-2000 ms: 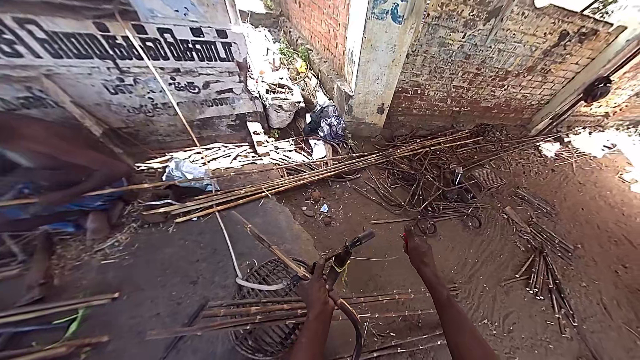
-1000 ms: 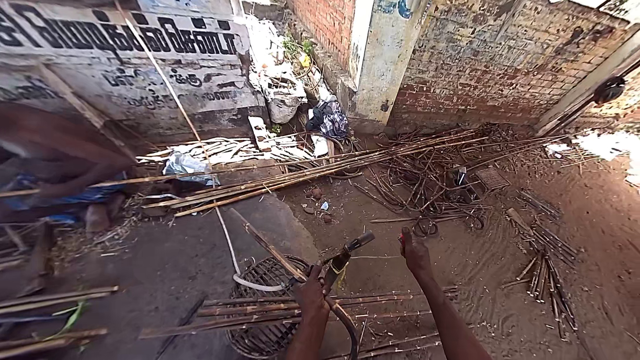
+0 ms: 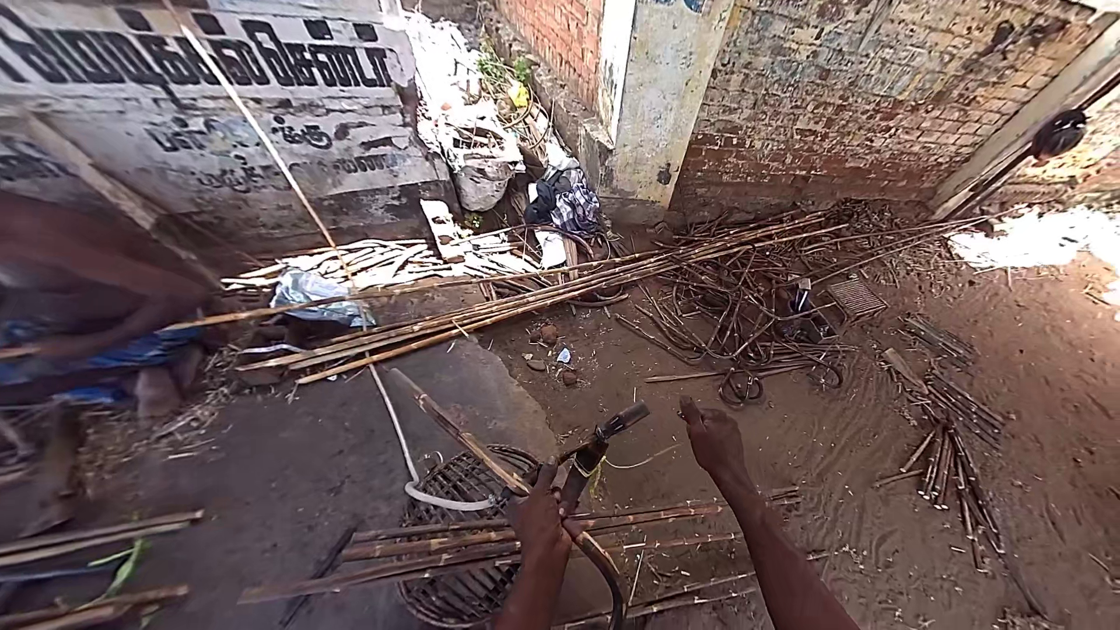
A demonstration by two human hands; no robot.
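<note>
My left hand [image 3: 541,516] is closed around a brown cane pole [image 3: 455,429], whose lower part bends into a dark curve below the hand. Beside its fingers, touching the cane, is a dark tool with a cylindrical end [image 3: 626,420], possibly a gas torch. My right hand [image 3: 713,437] is raised to the right of this tool, its fingers curled together; whether they pinch something is unclear. A thin pale strand [image 3: 643,461] runs from near the tool towards it. A pale hose [image 3: 407,468] leads to behind my left hand. Several canes [image 3: 437,547] lie below, across a round wicker basket [image 3: 455,595].
A person [image 3: 96,306] sits at the left, blurred, by a long cane. A bundle of long poles [image 3: 490,311] crosses the ground ahead. Tangled canes [image 3: 726,297] lie near the brick wall [image 3: 787,149], short canes [image 3: 949,459] at the right. Sacks [image 3: 481,175] stand in the corner.
</note>
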